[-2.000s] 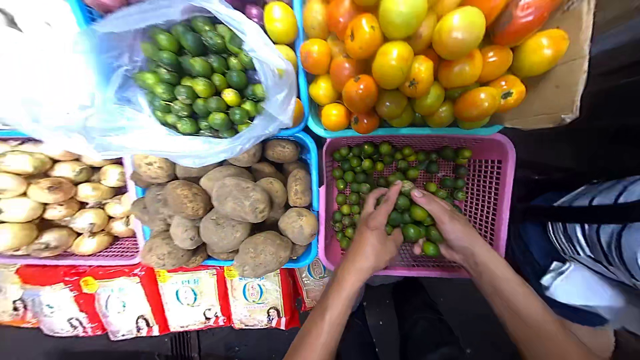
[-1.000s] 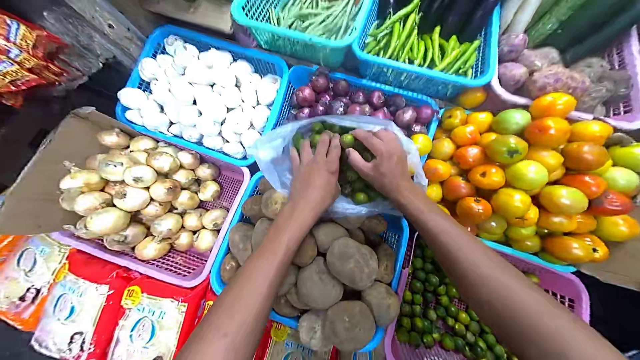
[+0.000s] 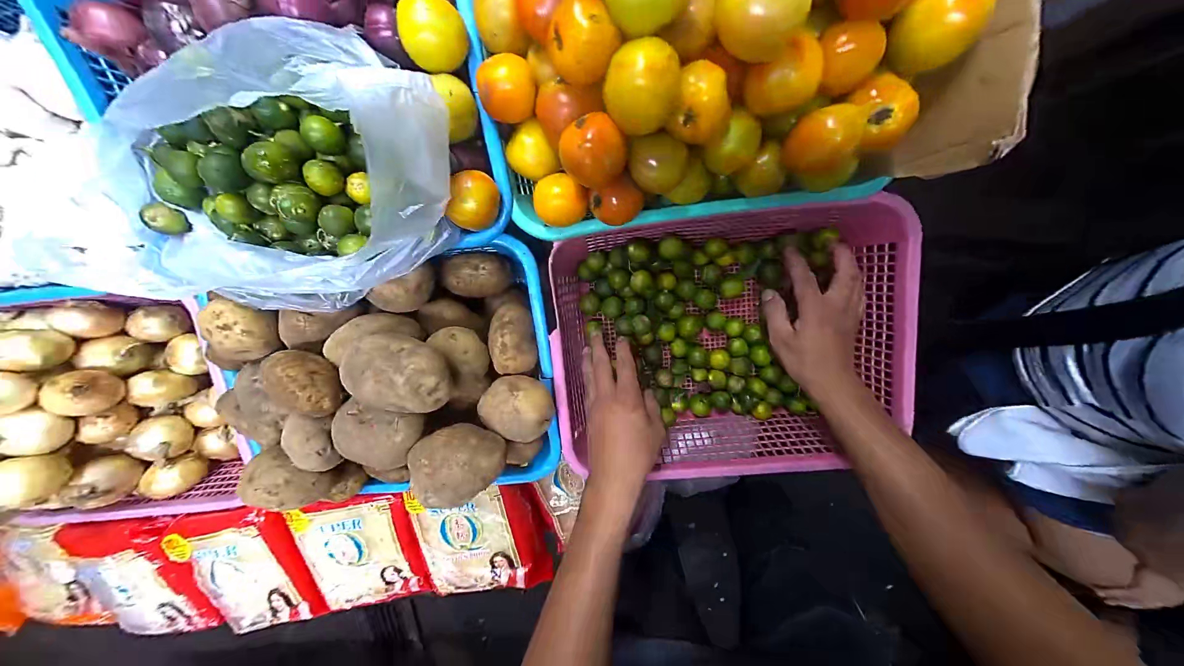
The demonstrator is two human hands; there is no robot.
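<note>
Small green calamansi fruits (image 3: 689, 324) lie spread in a pink plastic basket (image 3: 906, 324). My left hand (image 3: 624, 416) rests at the left side of the fruits, fingers pointing up the view and touching the pile's edge. My right hand (image 3: 819, 319) is over the right part of the pile, fingers apart, its fingertips among the fruits; no fruit shows clearly gripped in either hand. A clear plastic bag (image 3: 407, 148) of green calamansi (image 3: 277, 176) sits open at upper left, over the edges of the neighbouring baskets.
Left of the pink basket is a blue basket of potatoes (image 3: 393, 370), then onions (image 3: 83, 379). Tomatoes (image 3: 638, 83) fill a basket above, beside cardboard (image 3: 971, 92). Red packets (image 3: 356, 546) line the front. A person in a striped garment (image 3: 1110, 351) is at the right.
One second ago both hands were at the fruits in the plastic bag; now they are down in the pink basket, farther apart. The view has shifted strongly.
</note>
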